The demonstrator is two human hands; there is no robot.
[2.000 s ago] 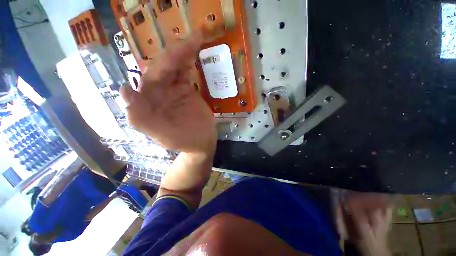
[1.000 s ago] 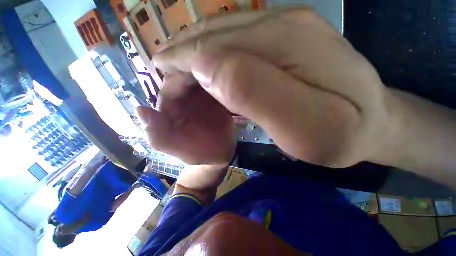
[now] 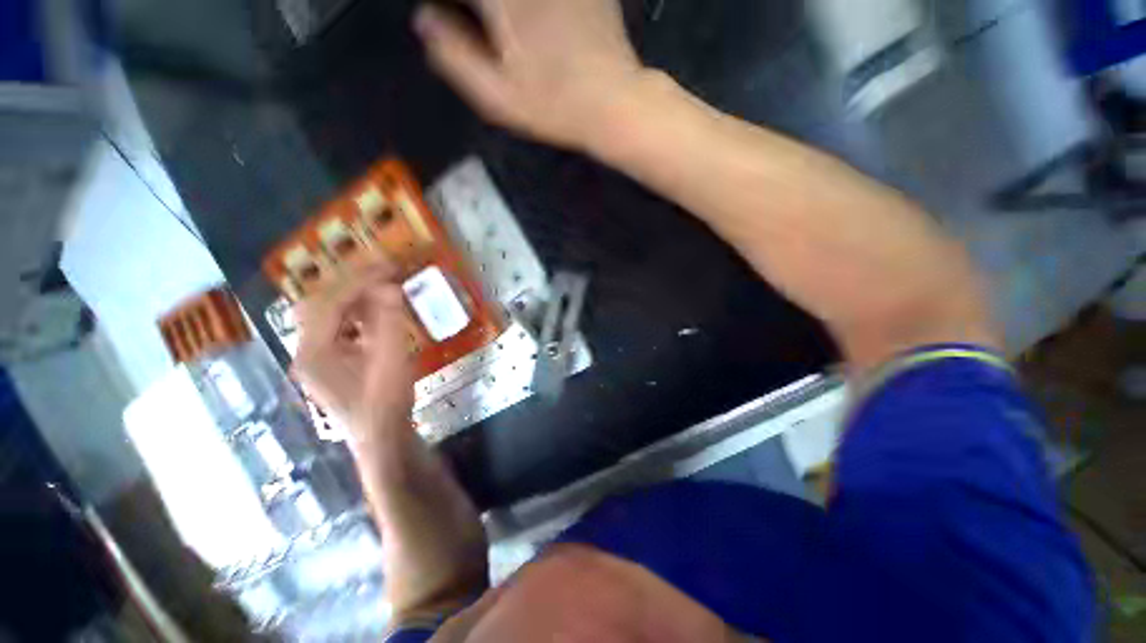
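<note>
The orange marking fixture (image 3: 412,232) lies on the silver perforated plate (image 3: 484,239) on the black table. One white plastic housing (image 3: 436,303) sits in its near right pocket. The pockets in the far row look empty. My left hand (image 3: 356,333) is blurred and lies over the near left part of the fixture, hiding the pockets there; whether it holds anything is hidden. My right hand (image 3: 540,57) is stretched out over the far part of the black table, cut by the top edge, fingers apart, with nothing visible in it.
A slotted clamp bar (image 3: 561,333) lies at the fixture's right. A small orange slotted block (image 3: 204,325) and clear blister trays (image 3: 270,459) with white parts are at the left, beside a white paper sheet (image 3: 189,484). Grey-white equipment (image 3: 880,50) stands at the upper right.
The view has drawn back and turned. My right hand has moved from close in front of the camera to the far part of the table. My left hand remains by the fixture.
</note>
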